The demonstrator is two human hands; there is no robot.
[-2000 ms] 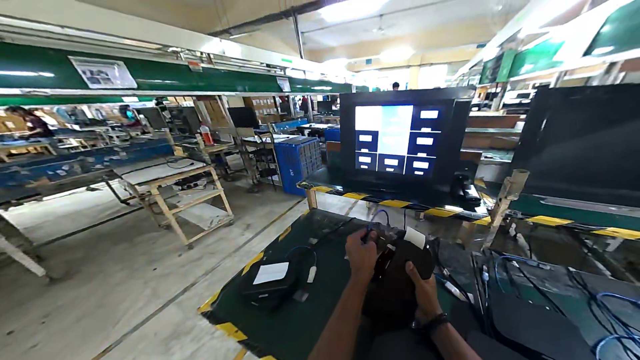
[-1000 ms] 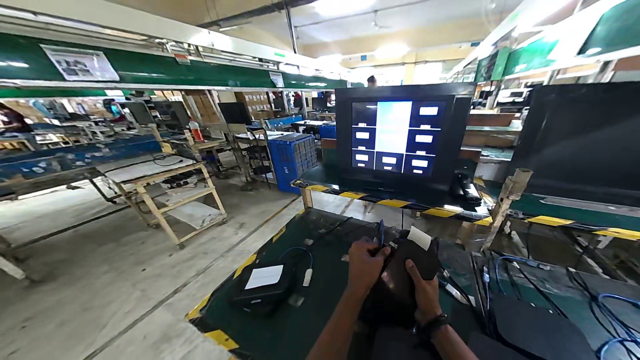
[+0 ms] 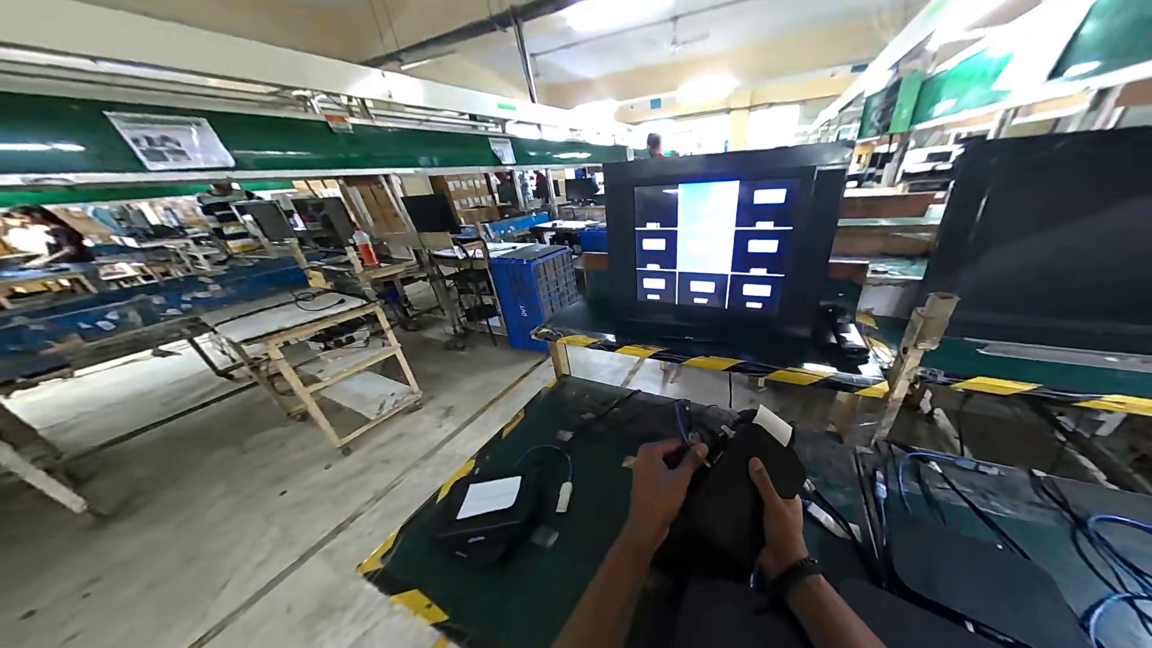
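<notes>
Near the front of the green-topped bench, my right hand (image 3: 776,513) grips a black electronic box (image 3: 760,454) that is tilted, with a white paper label at its top. Just left of it, my left hand (image 3: 661,477) pinches a cable plug at the box's edge, and a blue cable (image 3: 681,418) rises from the fingers. Whether the plug is in a socket cannot be told. Another black box (image 3: 486,517) with a white paper on top lies to the left, beside a cable with a white connector (image 3: 564,497).
A monitor (image 3: 711,243) showing a tiled picture stands behind the bench, whose green top (image 3: 576,576) has yellow-black edge tape. Blue and black cables (image 3: 1107,558) and a flat black box (image 3: 981,567) lie at the right. A wheeled cart (image 3: 333,360) stands left; people are in the distance.
The bright tile on the monitor differs from two seconds ago. Both hands stay at the black box, with the left still at its edge.
</notes>
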